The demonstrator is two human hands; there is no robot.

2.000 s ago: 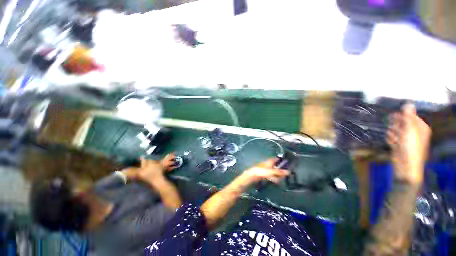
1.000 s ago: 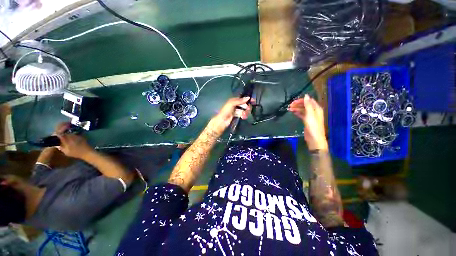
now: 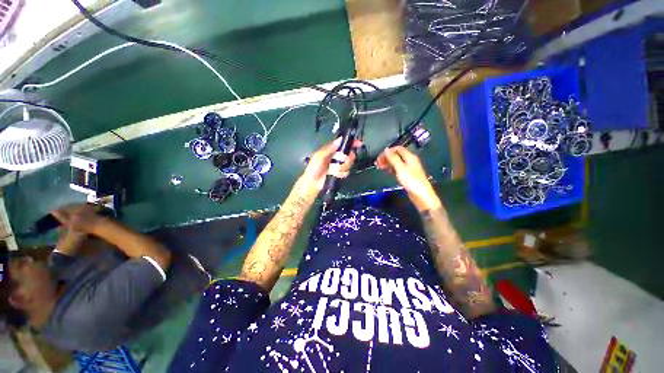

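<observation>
My left hand [image 3: 331, 162] is closed around the slim black electric screwdriver [image 3: 341, 155], which has a light band and points down toward the bench's front edge. Black cord loops [image 3: 349, 93] lie on the bench above it. My right hand [image 3: 398, 162] is to the right, fingers bent at the end of a dark cable; whether it grips the cable cannot be told. A heap of small round units [image 3: 231, 156] lies on the green bench [image 3: 156, 156] left of my left hand.
A blue bin [image 3: 477, 149] full of tangled ring parts [image 3: 535, 135] stands at the right. Plastic-wrapped black trays [image 3: 459, 33] lie at the back. A white fan [image 3: 33, 142], a white-and-black block [image 3: 91, 177] and another person [image 3: 102, 291] are at the left.
The view has swung from the shelf down to the bench. My right hand has come down and left, closer to my left hand, with its fingers more bent. My left hand still holds the screwdriver.
</observation>
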